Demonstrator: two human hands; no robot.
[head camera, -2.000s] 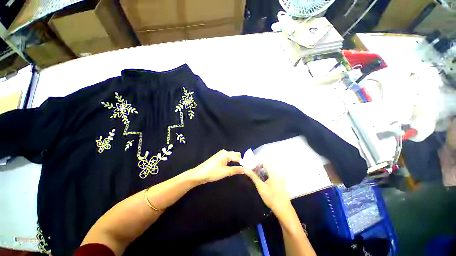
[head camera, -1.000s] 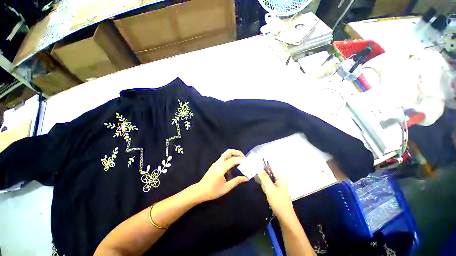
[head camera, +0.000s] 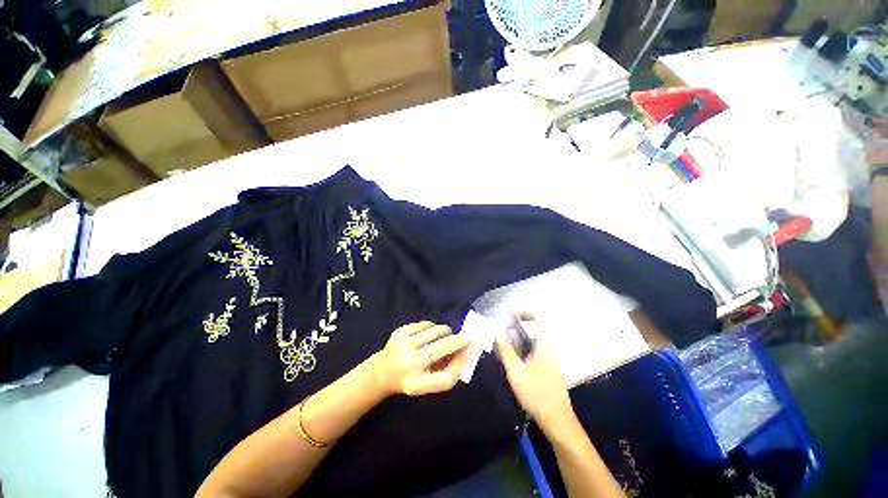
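The black blouse (head camera: 185, 389) lies spread face up on the white table, with pale gold embroidery (head camera: 299, 358) on its chest. My left hand (head camera: 425, 358) pinches the white care label (head camera: 474, 356) at the blouse's right side edge. My right hand (head camera: 531, 365) is just right of the label and holds small dark thread snips (head camera: 518, 337); their blades are blurred. Whether my right fingers also touch the label I cannot tell.
A blue crate (head camera: 769, 389) with clear bags and black embroidered cloth stands below the table's near right edge. A fan (head camera: 541, 19), stacked cards (head camera: 584, 78) and a red tray (head camera: 682, 102) are at the back right. Cartons (head camera: 341, 73) stand behind. Another person's arm shows at far right.
The label has changed angle between my hands, and my left hand sits slightly lower in the picture than before. The view has shifted, so the fan and cards appear further left.
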